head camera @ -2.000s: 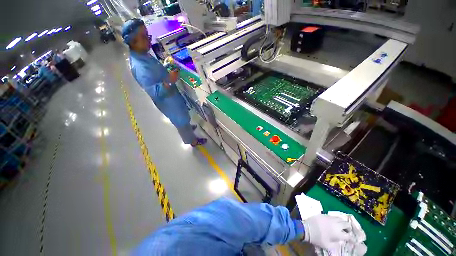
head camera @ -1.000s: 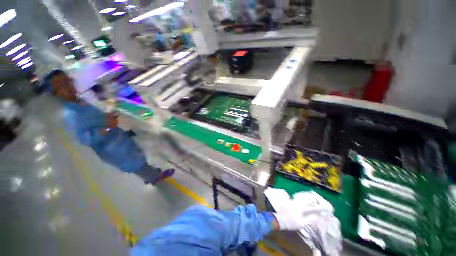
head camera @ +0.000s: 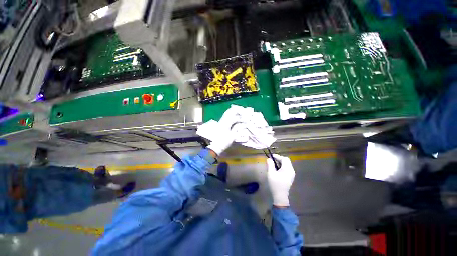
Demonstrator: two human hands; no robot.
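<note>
My gloved left hand (head camera: 224, 137) is shut on a heap of crumpled white wipes (head camera: 253, 127) at the front edge of the bench. My gloved right hand (head camera: 280, 175) is lower and to the right, in front of the bench, shut on a thin dark tool (head camera: 272, 158), perhaps tweezers. The tool's tip points up at the wipes; whether it touches them is unclear. A large green circuit board (head camera: 346, 75) with long whitish strips lies on the green mat. A black speckled tray (head camera: 201, 82) with yellow tape scraps is left of it.
A second board (head camera: 107, 60) sits inside the machine at left. A green panel (head camera: 112, 103) has a red button. A dark frame (head camera: 168, 150) is below the bench edge. Another person's blue-clothed legs (head camera: 50, 192) are at left, and a blue sleeve (head camera: 441, 120) is at right. A red-lined bin (head camera: 378, 243) is bottom right.
The view has swung right and down onto the bench. My right hand with the dark tool has come into view. The left hand still holds the white wipes.
</note>
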